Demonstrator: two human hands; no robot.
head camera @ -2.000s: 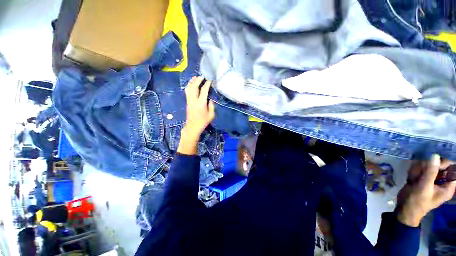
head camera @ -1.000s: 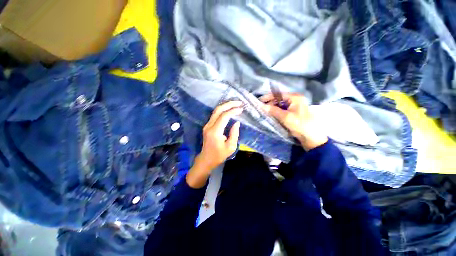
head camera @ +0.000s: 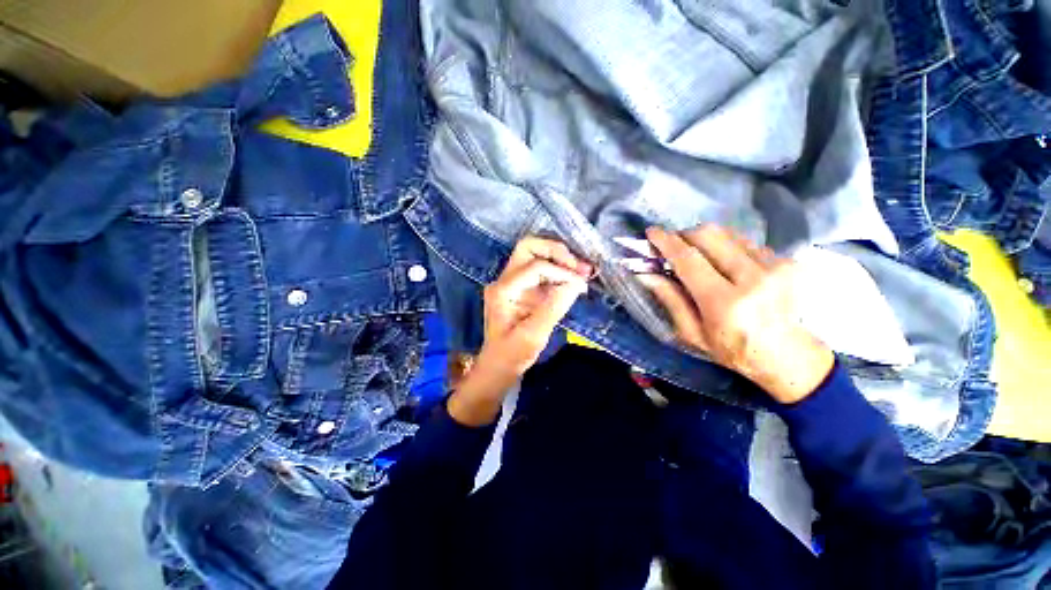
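Observation:
A denim jacket (head camera: 692, 81) lies inside out in front of me, pale grey-blue, with its darker hem band (head camera: 628, 334) along the near edge. A white pocket bag (head camera: 851, 302) shows beside my right hand. My left hand (head camera: 532, 302) pinches the raised inside seam (head camera: 573, 231) near the hem between thumb and fingers. My right hand (head camera: 743, 302) holds small metal snips (head camera: 640, 256), their pale tips pointing left at the seam, close to my left fingertips. The handle is mostly hidden in my right palm. A thread end cannot be made out.
Another denim jacket (head camera: 334, 248), blue side out with silvery buttons, lies at the left. A brown cardboard box (head camera: 138, 40) is at the top left. More denim (head camera: 980, 115) is at the right. Yellow surface (head camera: 1014, 334) shows on both sides.
Earlier my hands were apart along the hem; they came together at the seam. Since the last earlier frame, the snips' tips have come into view and my right hand has turned flatter over the cloth.

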